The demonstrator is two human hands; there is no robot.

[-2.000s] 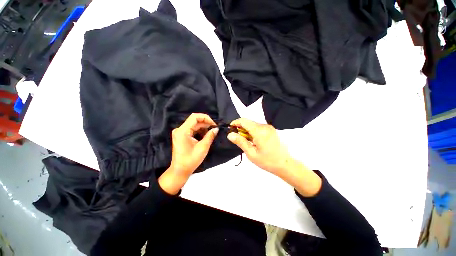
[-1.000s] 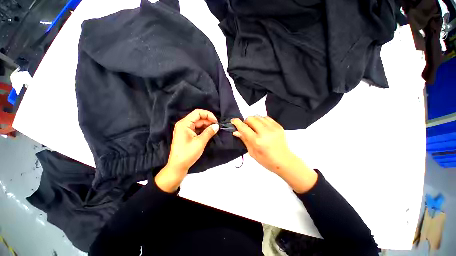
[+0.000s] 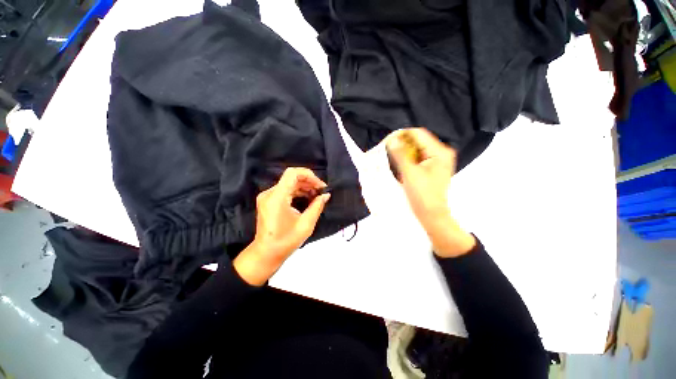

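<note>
A black garment (image 3: 222, 104) lies spread on the white table, its gathered waistband (image 3: 196, 240) toward me. My left hand (image 3: 290, 215) pinches a small dark bit, perhaps a tab or thread, between thumb and index finger over the band's right part. My right hand (image 3: 424, 166) is blurred and raised to the right, clear of the garment, closed around small yellow thread snips (image 3: 411, 148). Their tips cannot be made out. A thin dark loop or thread tail (image 3: 350, 232) sticks out at the waistband's lower right corner.
A crumpled black garment pile (image 3: 437, 66) lies at the back right of the white table (image 3: 534, 244). More black cloth (image 3: 96, 296) hangs at the lower left edge. Blue bins (image 3: 652, 155) stand beyond the right edge. A brown cloth (image 3: 617, 52) hangs at the upper right.
My right hand has moved away from the waistband, up and to the right, with the yellow snips. My left hand stays pinching at the band.
</note>
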